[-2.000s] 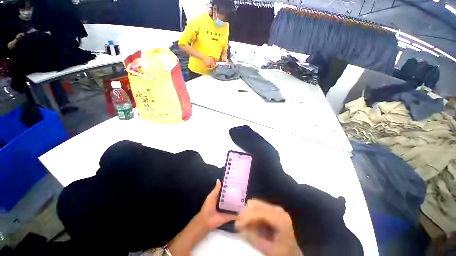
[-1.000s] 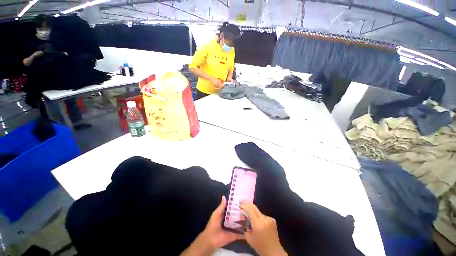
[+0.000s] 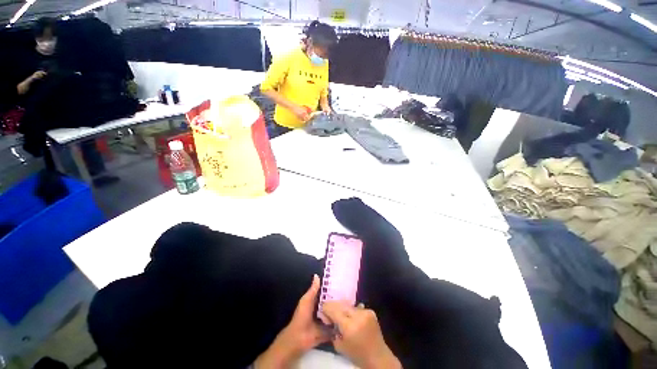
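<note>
A smartphone (image 3: 341,270) with a lit pink-white screen stands upright in my left hand (image 3: 305,326), which grips its lower left side. My right hand (image 3: 356,331) is at the phone's lower end, with a finger or thumb over the bottom of the screen. Whether my right hand holds anything is hidden. Black trousers (image 3: 209,295) lie heaped across the near white table (image 3: 439,252) under and around my hands, one end pointing away from me.
A yellow and red carrier bag (image 3: 234,155) and a drink bottle (image 3: 183,169) stand at the back left. A person in yellow (image 3: 299,83) handles grey trousers (image 3: 374,139). A blue bin (image 3: 47,238) is left; beige and denim-blue garments (image 3: 569,194) are heaped right.
The view has tilted down and then up. My right hand has moved from blurred beside the phone to over its screen, now at the lower end. The phone stays in my left hand.
</note>
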